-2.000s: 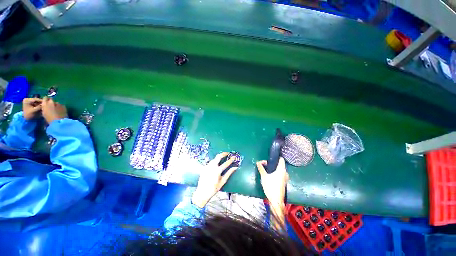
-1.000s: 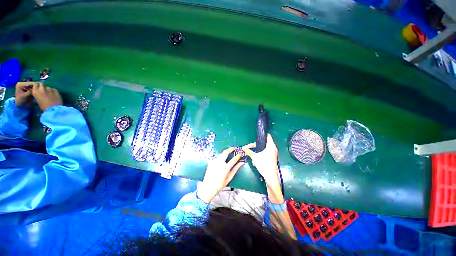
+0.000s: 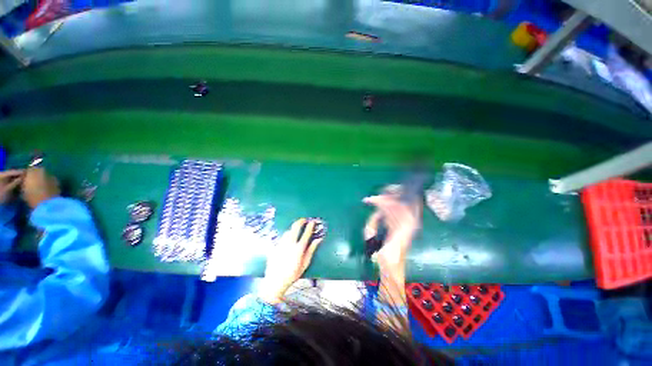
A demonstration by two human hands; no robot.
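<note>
My left hand [image 3: 292,256] has its fingers on a round black unit [image 3: 316,230] with a shiny centre, on the bench near its front edge. My right hand [image 3: 394,223] is blurred by motion, to the right of it, and holds the dark electric screwdriver [image 3: 374,241], which is also blurred. The screw dish is mostly hidden behind this hand. A heap of small metal parts [image 3: 241,232] lies left of my left hand, beside the ribbed silver-blue stack of strips [image 3: 190,207].
Two round units [image 3: 136,223] lie left of the stack. A clear plastic bag [image 3: 457,191] lies to the right. The green conveyor [image 3: 286,132] runs beyond. Red trays are below the edge [image 3: 455,309] and far right [image 3: 620,232]. A neighbour's blue sleeve [image 3: 68,264] is at left.
My hands were together at the round unit; now my right hand has moved right with the screwdriver, over the screw dish area. The unit is lower, at the bench. The view has shifted.
</note>
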